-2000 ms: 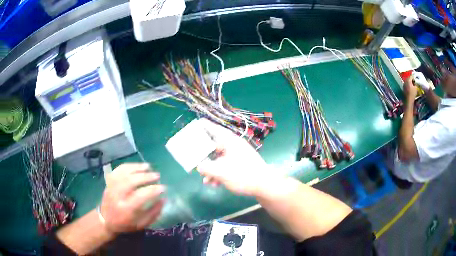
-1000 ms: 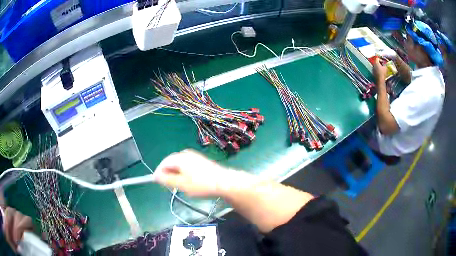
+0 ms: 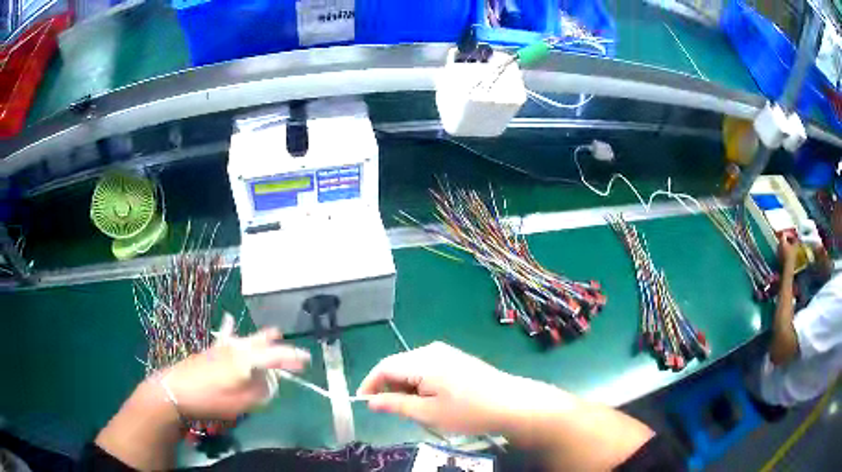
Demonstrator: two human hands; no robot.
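Observation:
My right hand (image 3: 427, 385) pinches a white cable (image 3: 309, 384) between thumb and fingers, in front of the machine. The cable runs left toward my left hand (image 3: 226, 373), which is blurred with fingers partly spread. I cannot tell whether it grips the cable. The white-grey box machine (image 3: 318, 249) stands behind my hands, with a dark twisting head (image 3: 322, 313) low on its front. A pale strip (image 3: 338, 406) extends from it toward me, and the cable crosses near it.
The left harness pile (image 3: 185, 304) is partly behind my left hand. The right pile (image 3: 526, 277) lies right of the machine, with smaller bundles (image 3: 654, 300) beyond. A green fan (image 3: 125, 212) stands left, a white box unit (image 3: 480, 97) on the rear shelf. A worker (image 3: 808, 323) is at far right.
The view has turned left. My hands have come closer together, and the cable between them is shorter. The white block earlier in my left hand no longer shows.

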